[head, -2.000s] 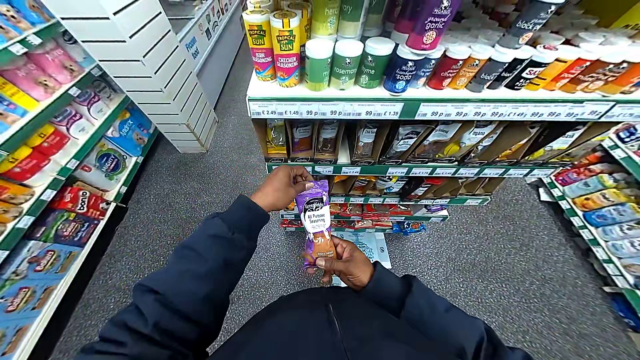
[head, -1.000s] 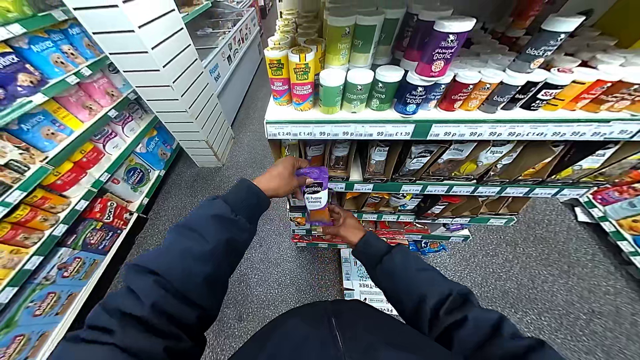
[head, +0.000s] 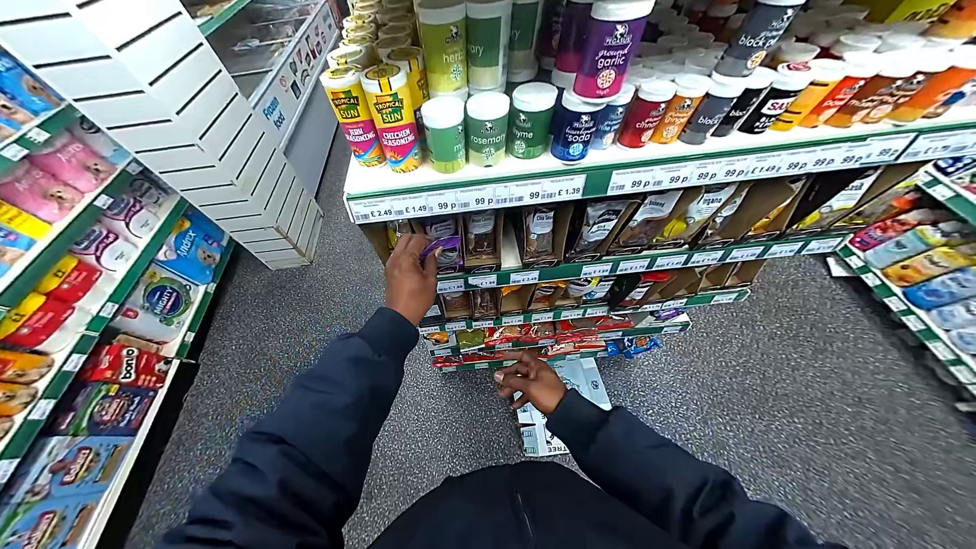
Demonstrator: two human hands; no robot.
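My left hand (head: 412,278) is at the left end of the shelf below the spice tubs, its fingers closed on the purple top of a seasoning packet (head: 442,247). The packet's lower part is hidden by the hand and the shelf front. Beside it, clear packets (head: 481,232) stand in cardboard display boxes. My right hand (head: 532,381) hangs lower and to the right, fingers partly bent and apart, holding nothing, above a flattened printed carton (head: 591,380) on the floor.
Spice tubs (head: 532,122) crowd the top shelf; a ground garlic tub (head: 612,49) stands on others. Shelves of toilet rolls and pet food (head: 122,375) flank the left, near a white slatted column (head: 229,145). Colourful packs (head: 919,255) line the right. Grey speckled carpet (head: 747,396) lies between.
My left hand has moved from in front of me to the shelf with the purple packet. My right hand has let go of the packet and is now apart from it.
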